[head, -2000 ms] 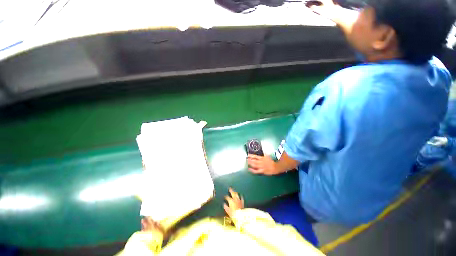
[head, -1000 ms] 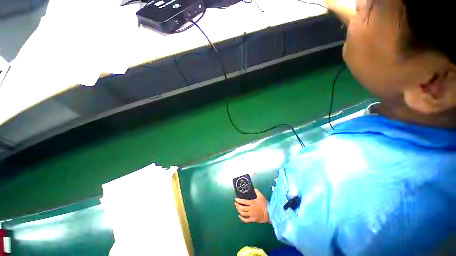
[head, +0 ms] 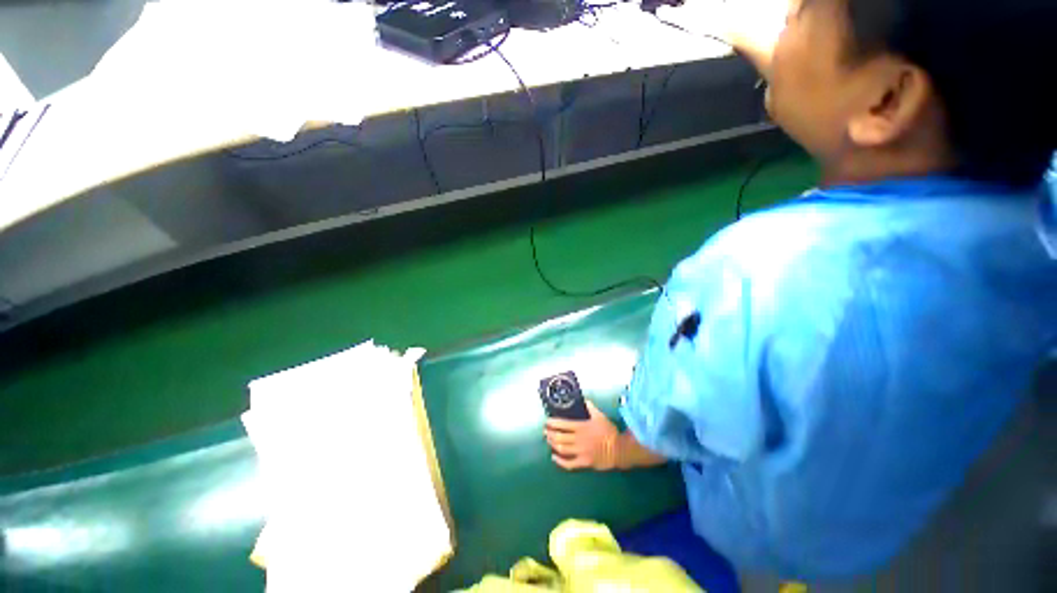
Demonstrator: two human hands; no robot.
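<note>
A stack of white paper sheets with uneven edges and a yellow-brown layer along its right side lies on the green bench. A dark smartphone with a round ring on its back lies right of the stack, its lower end under a co-worker's hand. My yellow sleeve shows at the bottom edge. Neither of my hands is visible.
A co-worker in a blue smock fills the right side, one arm reaching to the white shelf. A flat black box with cables sits on the shelf. A black cable hangs to the bench. Blue seat-like surface at bench edge.
The view swung left and up, then partly back down. Both my hands, seen two seconds ago at the bench edge, have left the picture. The co-worker's hand stays at the smartphone.
</note>
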